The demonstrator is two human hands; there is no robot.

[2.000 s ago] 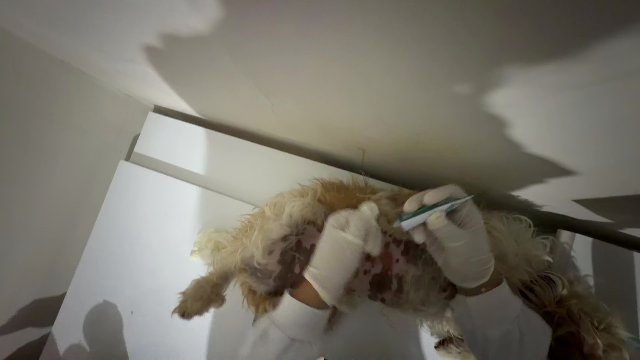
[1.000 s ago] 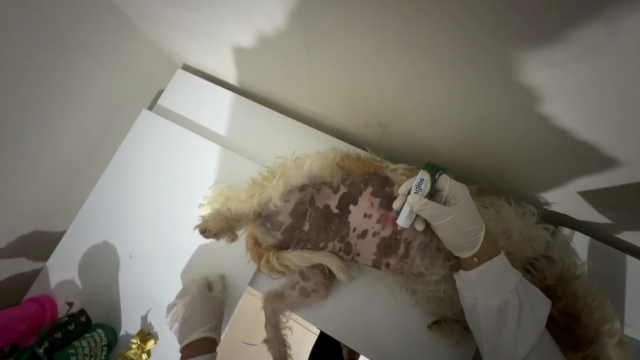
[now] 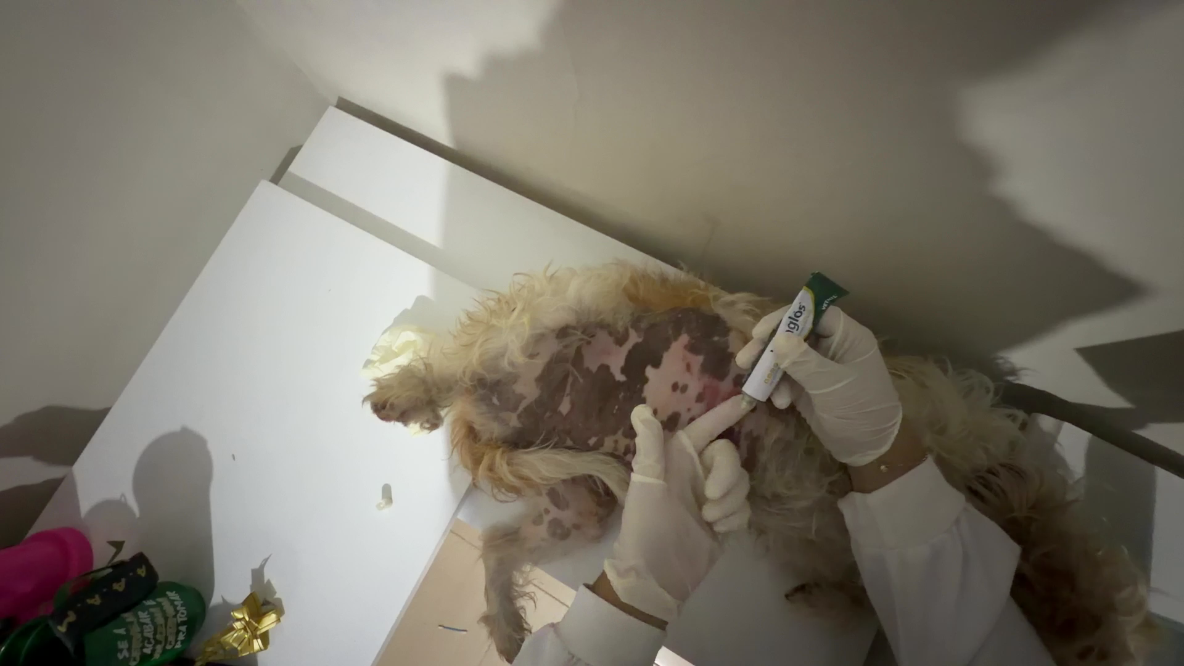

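A dog with long cream and tan fur [image 3: 573, 388] lies on a white table, its spotted belly skin facing me, with a reddened patch on it. My gloved right hand [image 3: 823, 384] holds a white and green tube [image 3: 786, 338], its nozzle end pointing down. The index finger of my gloved left hand [image 3: 680, 499] is stretched out with its tip at the nozzle; the other fingers are curled and the thumb is raised. That hand is over the dog's belly. A small cap-like piece [image 3: 385, 497] lies on the table to the left.
The white table [image 3: 305, 351] stands near a wall. A crumpled pale cloth or paper [image 3: 396, 350] is at the dog's left end. At the lower left are a pink object [image 3: 46, 564], a green item with writing [image 3: 148, 624] and a gold bow [image 3: 245, 624]. A dark hose or cord [image 3: 1091, 421] runs at the right.
My left hand has come from the table at the left to the tube's nozzle. The tube stays in my right hand, now with its nozzle down at my left fingertip.
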